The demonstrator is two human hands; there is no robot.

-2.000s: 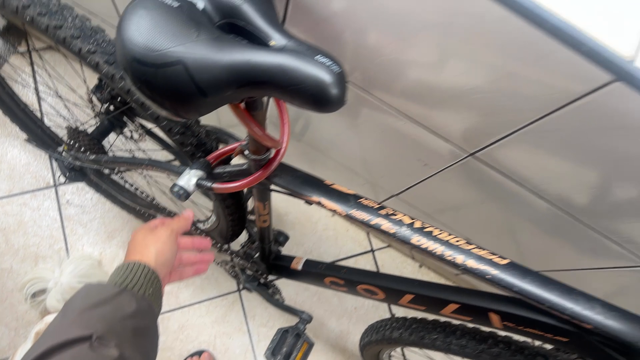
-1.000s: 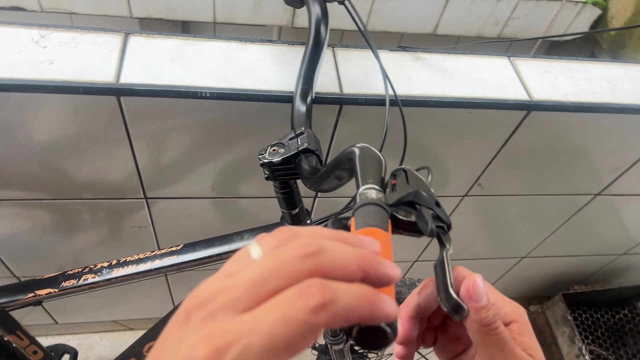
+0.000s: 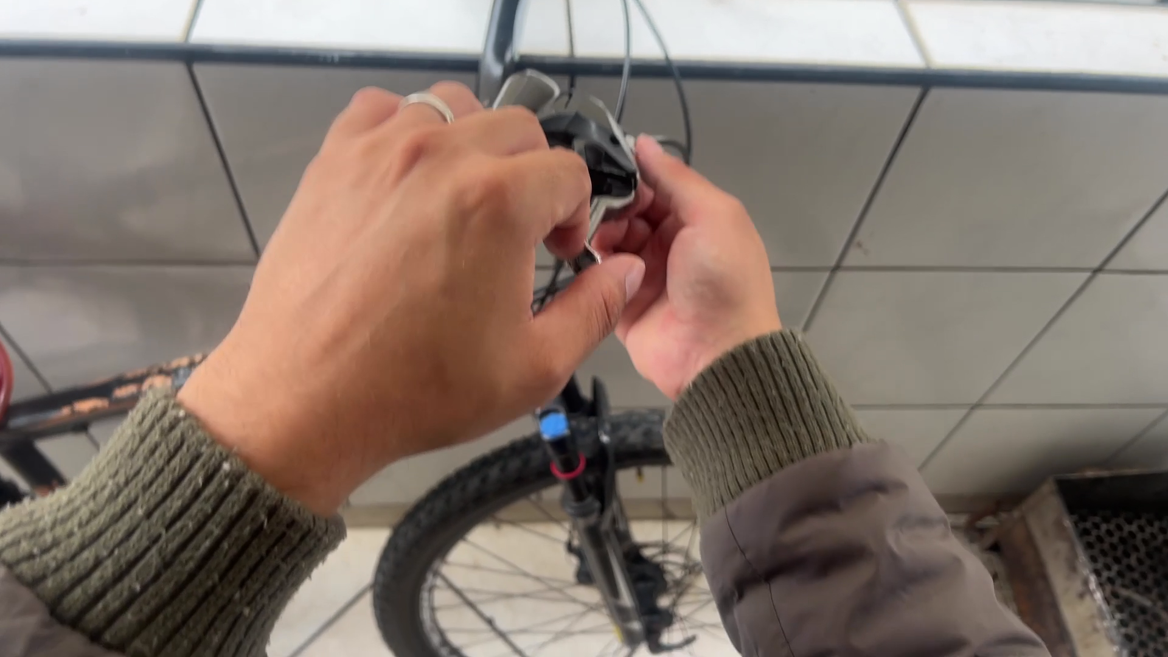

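Both bare hands are at the brake lever and shifter assembly [image 3: 598,151] of a black bicycle. My left hand [image 3: 411,265], with a ring on one finger, lies over the bar end; its thumb and index finger close around the tip of the brake lever [image 3: 587,259]. From the right, my right hand [image 3: 703,260] grips the assembly, thumb on its upper side and fingers curled below. The handlebar [image 3: 499,41] rises behind them, and my left hand hides the grip. Beneath the hands are the suspension fork [image 3: 598,534], with a blue cap, and the front wheel [image 3: 397,566].
A grey tiled wall [image 3: 1022,338] with a white tiled ledge [image 3: 748,32] stands behind the bicycle. Thin black cables [image 3: 680,82] arch above the hands. The frame tube [image 3: 100,394] is at left, and a box with perforated metal [image 3: 1122,557] sits at lower right.
The view has shifted from the saddle to the handlebar. Since one second ago, my left hand has moved from the orange grip to the lever tip, and my right hand from the lever up to the assembly.
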